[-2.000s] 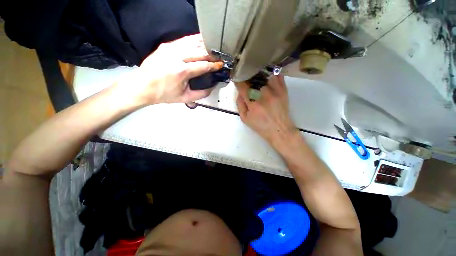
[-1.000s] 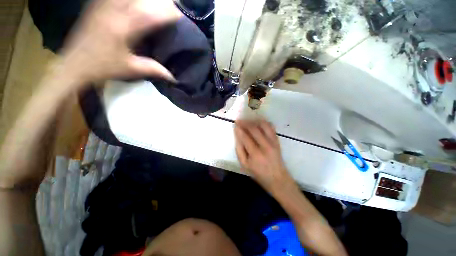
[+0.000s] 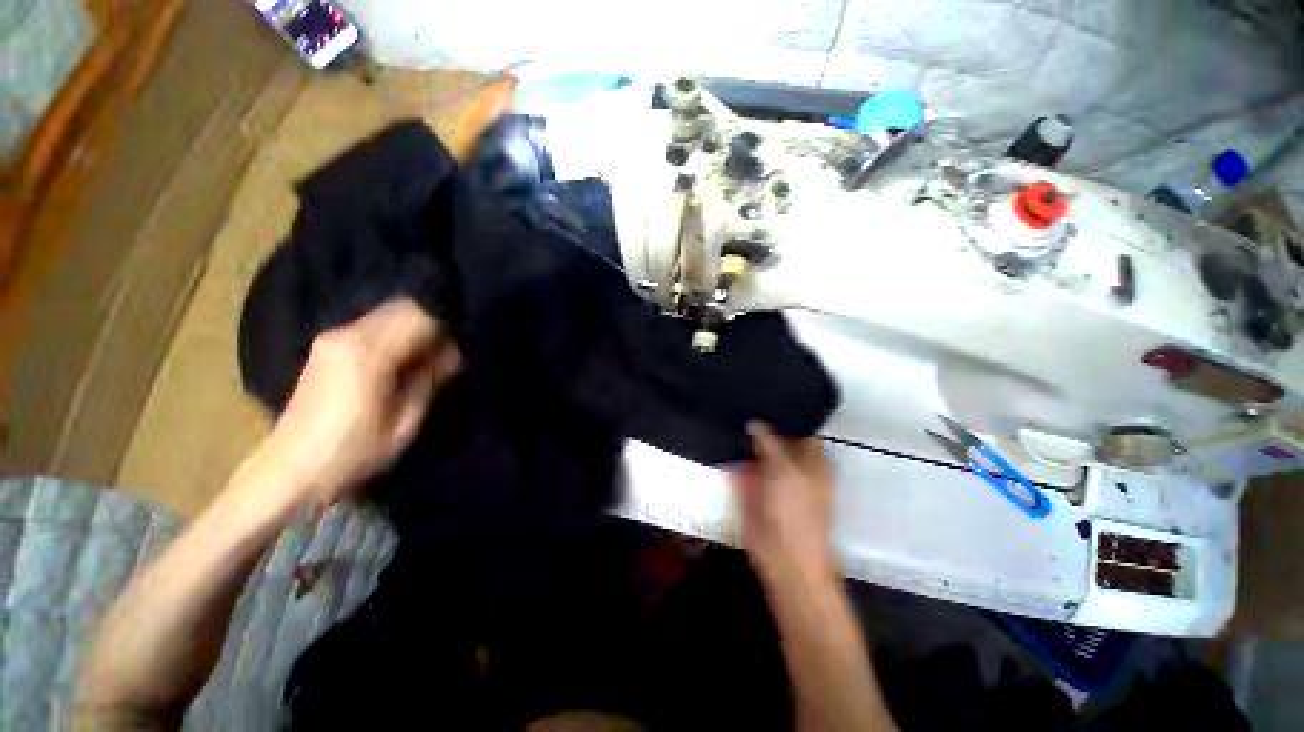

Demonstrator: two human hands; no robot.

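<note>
A large black garment (image 3: 572, 343) lies bunched over the left of the white machine table and hangs over its front edge. My left hand (image 3: 375, 386) is blurred and closed on the garment at its left part. My right hand (image 3: 784, 479) pinches the garment's right end, in front of the needle area. The sewing machine (image 3: 887, 272) stands behind, and the garment reaches under and in front of its presser foot area (image 3: 701, 318), which is partly hidden. Blue thread snips (image 3: 1008, 479) lie on the table to the right of my right hand.
A control panel (image 3: 1140, 562) is at the right table end. Cardboard (image 3: 193, 415) and grey quilted material (image 3: 72, 572) lie at left. A phone (image 3: 312, 29) is at the upper left. A dark-blue basket (image 3: 1073, 646) shows below the table.
The view has shifted back and shows more of the machine. The garment has spread right across the table front. My left hand has come down onto it; my right hand has taken hold of its right end.
</note>
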